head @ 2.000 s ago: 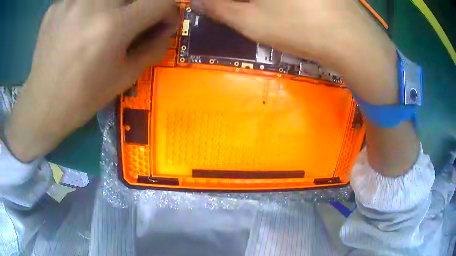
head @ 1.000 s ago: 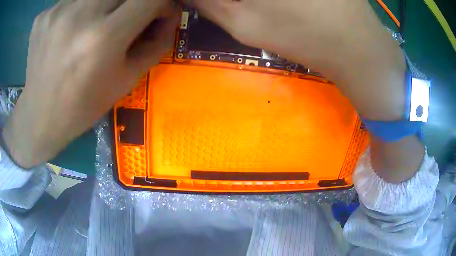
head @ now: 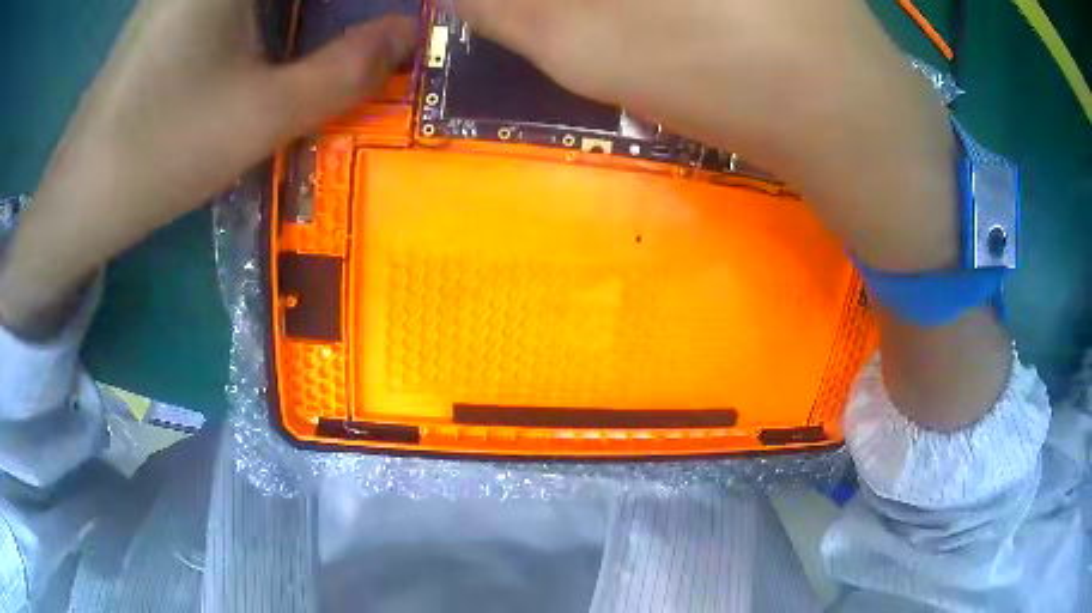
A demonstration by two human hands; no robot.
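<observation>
The orange tablet housing lies open in front of me, its honeycomb floor facing up. The circuit board sits along its far side, partly under my right hand and cut by the top edge. My left hand is over the far left corner, thumb pointing at the board's left end; its other fingers are cut off or hidden. My right hand reaches over the board from the right, its fingertips cut off by the top edge. Whether either hand holds anything does not show.
Bubble wrap lies under the housing. A black foam strip runs along the near edge, and a black pad is at the left wall. A blue wrist strap is on my right wrist. An orange cord is at the upper right.
My left hand has moved up and to the left, uncovering more of the housing's left side. My right hand stays over the board. The housing has shifted slightly left since the oldest frame.
</observation>
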